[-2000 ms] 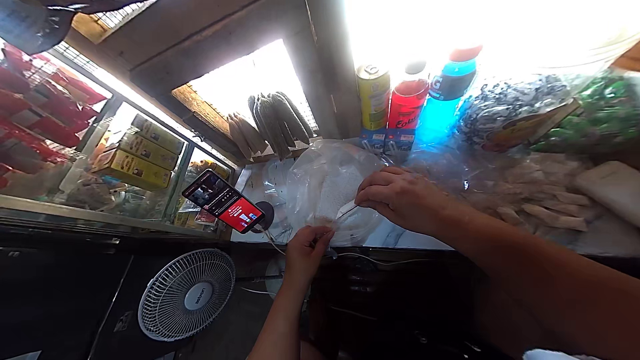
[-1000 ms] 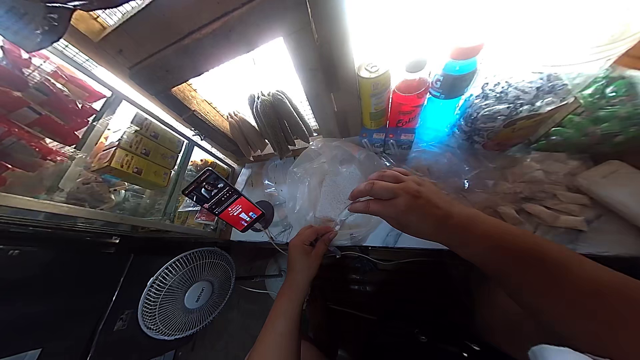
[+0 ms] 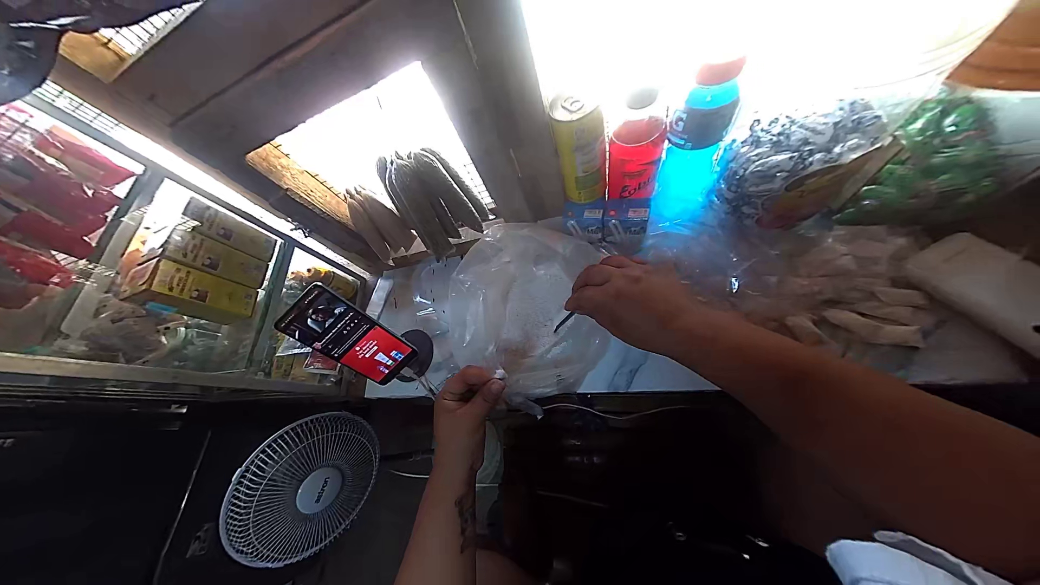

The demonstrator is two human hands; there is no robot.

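Over a clear plastic bag [image 3: 528, 284] with powdery contents on the counter, my right hand [image 3: 626, 301] grips a thin dark tool [image 3: 565, 322], its tip pointing down and left. My left hand [image 3: 471, 394] pinches a small white item [image 3: 499, 374] between thumb and fingers at the bag's near edge. The two hands are apart. What exactly the white item is cannot be told. Left of the bag, a lit smartphone [image 3: 347, 333] leans on a round dark stand.
Behind the bag stand a yellow can [image 3: 578, 150], a red bottle [image 3: 636, 154] and a blue bottle [image 3: 700, 146]. Bagged goods [image 3: 861, 309] lie at right. A white fan [image 3: 301, 489] stands lower left, below a glass case with yellow boxes [image 3: 191, 288]. A white cable [image 3: 626, 416] runs along the counter's edge.
My right hand has moved away from my left hand, and the dark tool's tip now shows. Earlier, both hands were close together at a small pale item.
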